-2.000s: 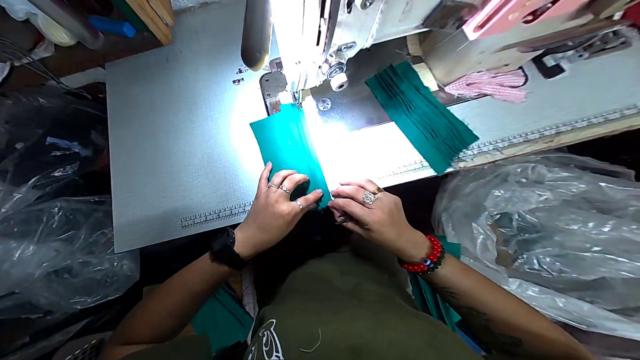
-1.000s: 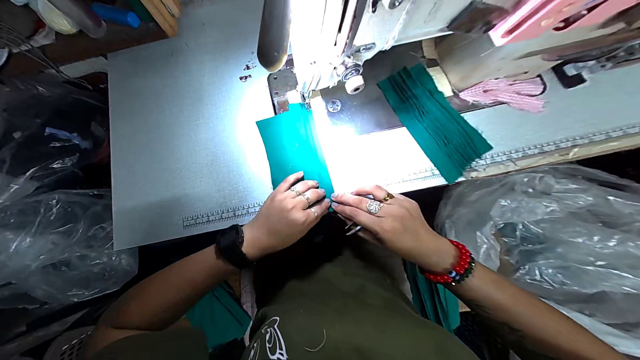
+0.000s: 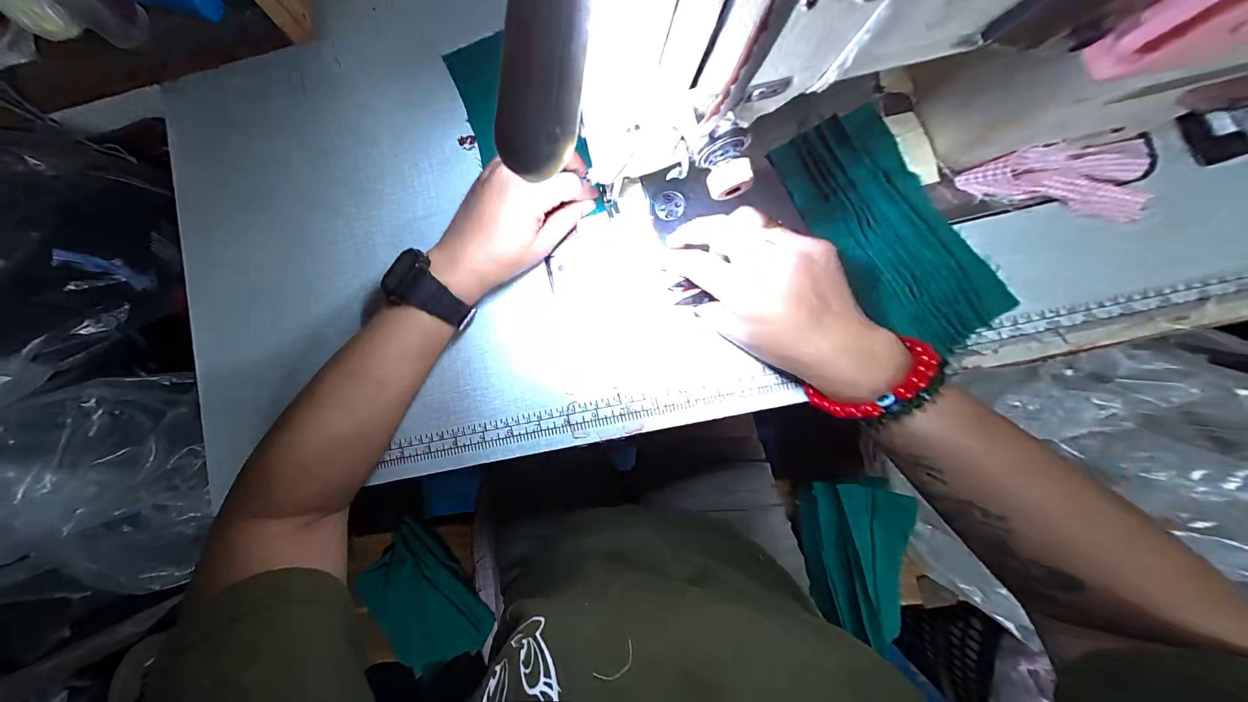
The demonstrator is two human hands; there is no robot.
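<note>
My left hand [image 3: 517,219], with a black watch at its wrist, pinches the edge of a green fabric piece [image 3: 477,88] just left of the presser foot [image 3: 610,200] of a sewing machine [image 3: 634,97]. The piece lies behind the needle area, partly hidden by the machine's dark rounded part [image 3: 542,88]. My right hand [image 3: 770,288] is right of the foot, its fingers curled around a small dark metal tool [image 3: 690,292], mostly hidden. Beside this hand lies a stack of green fabric pieces [image 3: 892,224]. Glare washes out the surface between my hands.
A printed measuring scale [image 3: 585,414] runs along the table's front edge. Pink checked cloth [image 3: 1063,177] lies at the right. More green pieces hang below at the left [image 3: 424,595] and right [image 3: 858,551]. Clear plastic bags [image 3: 1121,439] flank the table.
The green piece has moved from in front of the presser foot to behind it. Both hands have moved from the table's front edge up toward the foot and apart.
</note>
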